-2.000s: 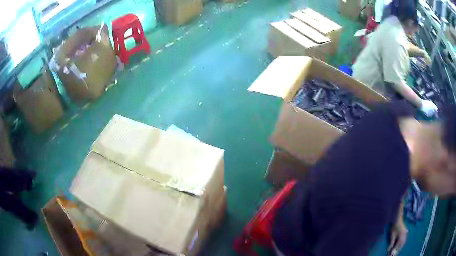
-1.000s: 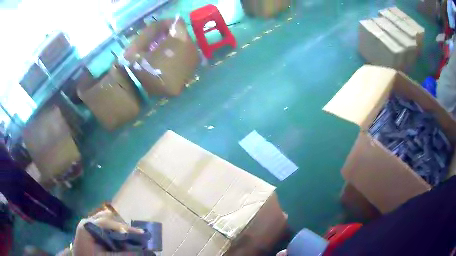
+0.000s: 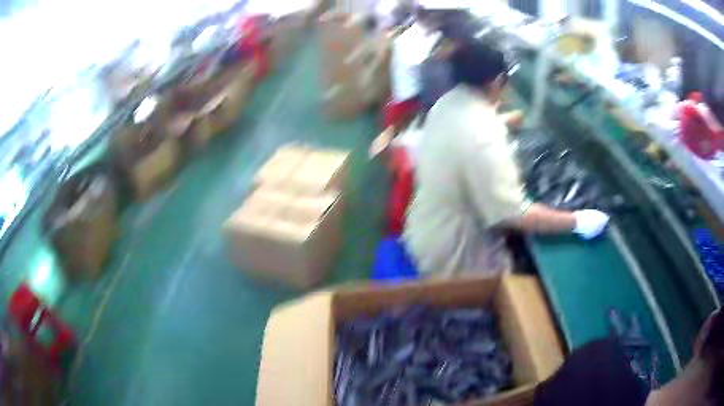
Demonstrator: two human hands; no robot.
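Note:
Neither of my hands is in the picture. Nearest in front of me is a large open brown carton [image 3: 305,349] with its left flap folded out. It holds a heap of dark grey handle housings [image 3: 421,357]. At the right, a few grey parts [image 3: 631,337] lie on the green bench [image 3: 591,277]. More dark parts [image 3: 560,170] are heaped farther along the bench. The view is blurred, so single parts are hard to tell apart.
A person in a pale shirt [image 3: 464,182] stands at the bench with a white-gloved hand [image 3: 590,224] on it. Another person's dark shoulder [image 3: 599,377] is at the lower right. Closed cartons [image 3: 286,214] stand on the floor. A conveyor runs beside the bench. Red stool at lower left.
The view has swung right and up towards the bench. My hands, which held grey parts over the closed carton, have left the picture. The open carton now lies at bottom centre.

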